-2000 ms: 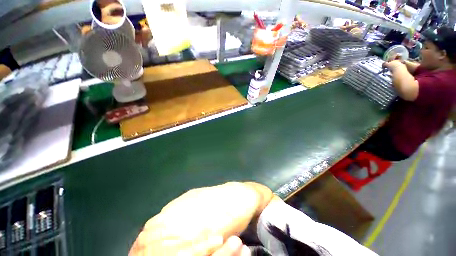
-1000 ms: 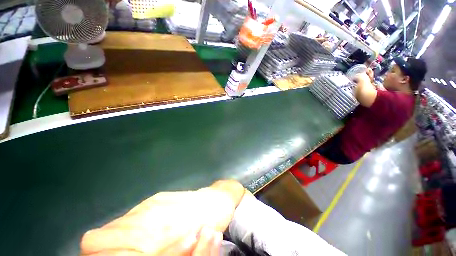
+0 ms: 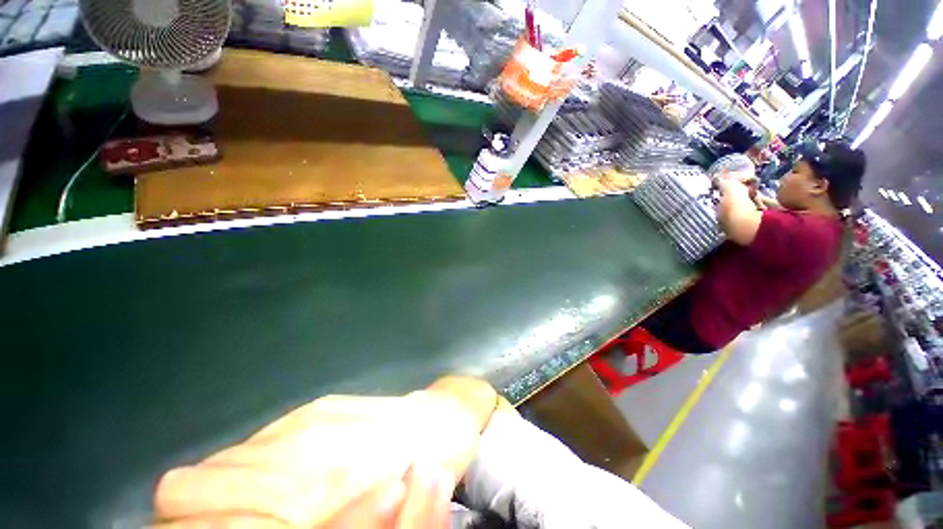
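My right hand (image 3: 321, 455) is large, overexposed and cut off by the bottom edge, in front of the green bench mat (image 3: 341, 300). A white sleeve (image 3: 558, 475) runs from its wrist to the lower right. Fingertips show at the bottom edge, bent in towards the palm; whether they hold anything is hidden. I cannot make out my left hand in the picture. No phone or tray lies near the hand.
A desk fan (image 3: 155, 31), red handset or power strip (image 3: 160, 153) and brown board (image 3: 300, 145) are at the rear left. A pump bottle (image 3: 488, 170) stands by the post. A person (image 3: 765, 258) sits at the right beside stacked trays (image 3: 677, 212); a red stool (image 3: 631, 362) is below.
The view has swung right, so the phone tray at the lower left is out of the picture. My right hand shows slightly further left. The bench things keep their places.
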